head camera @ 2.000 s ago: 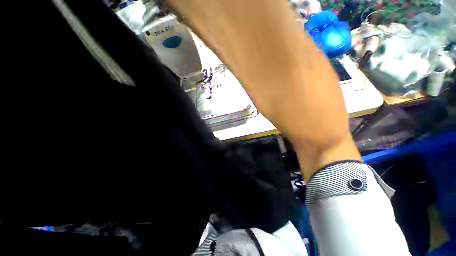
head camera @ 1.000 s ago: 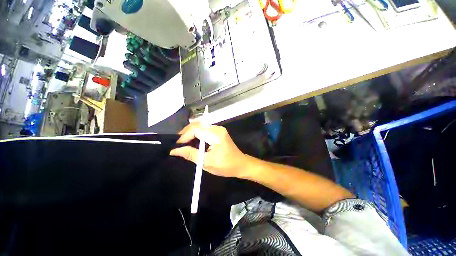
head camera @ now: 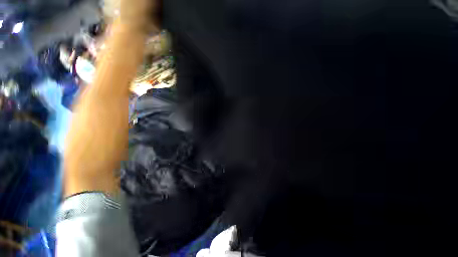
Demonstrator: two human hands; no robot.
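Observation:
A large black cloth piece point(head camera: 321, 130) fills the right half of the view, very close to the camera. My left forearm rises from the lower left. My left hand point(head camera: 135, 17) is at the top edge, blurred and partly cut off, beside the black cloth; its fingers cannot be made out. A wrinkled, slightly shiny black fabric point(head camera: 160, 173) lies lower down, between my arm and the near cloth. My right hand is not in view.
Blurred blue shapes point(head camera: 37, 175) are at the left, beyond my forearm. Small light and tan items point(head camera: 158, 73) show behind my arm near the top. A bit of white cloth point(head camera: 224, 241) shows at the bottom edge.
The view has swung away from the sewing machine and table. My right hand with the white stick has left the view. My left arm has come in, and black cloth now covers the right side.

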